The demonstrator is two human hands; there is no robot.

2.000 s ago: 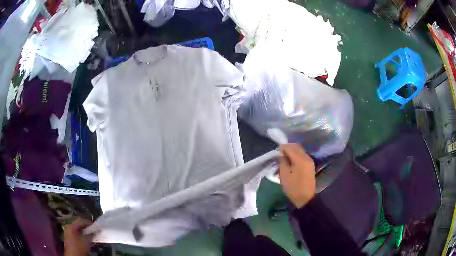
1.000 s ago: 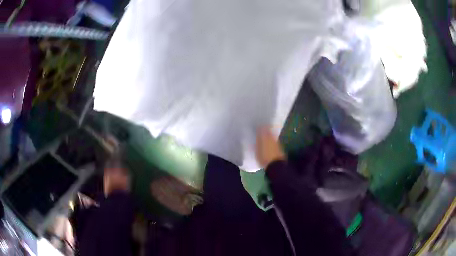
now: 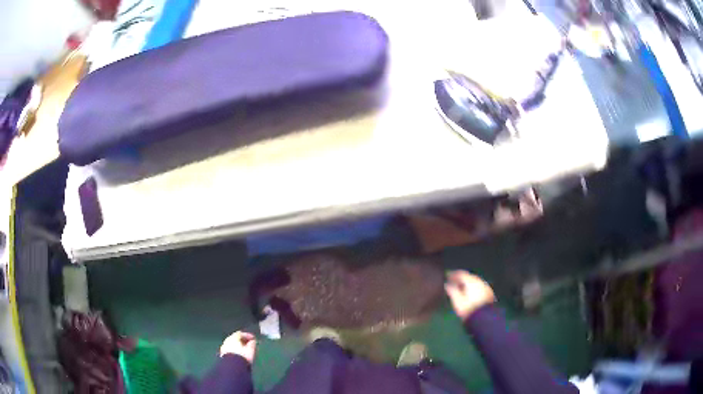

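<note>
The long padded purple pressing form [image 3: 231, 77] lies slanting across the off-white table [image 3: 308, 173]. The steam iron [image 3: 472, 108] rests on the table to its right, with a dark hose [image 3: 543, 81] running off up and right. My left hand [image 3: 239, 346] is low in front of the table, small and blurred, with nothing visible in it. My right hand [image 3: 469, 293] is raised below the table's front edge, fingers loosely bent and empty. Neither hand touches the form or iron. No garment shows on the form.
A short dark strip [image 3: 90, 206] lies at the table's left end. A blue strip [image 3: 171, 23] is behind the form. A brown, speckled flat piece [image 3: 362, 292] is below the table over the green floor. A green basket-like thing [image 3: 142, 368] stands at lower left.
The view has turned from the white shirts, clear bag and blue stool to the pressing table. My hands have let go of the white garment they held two seconds ago.
</note>
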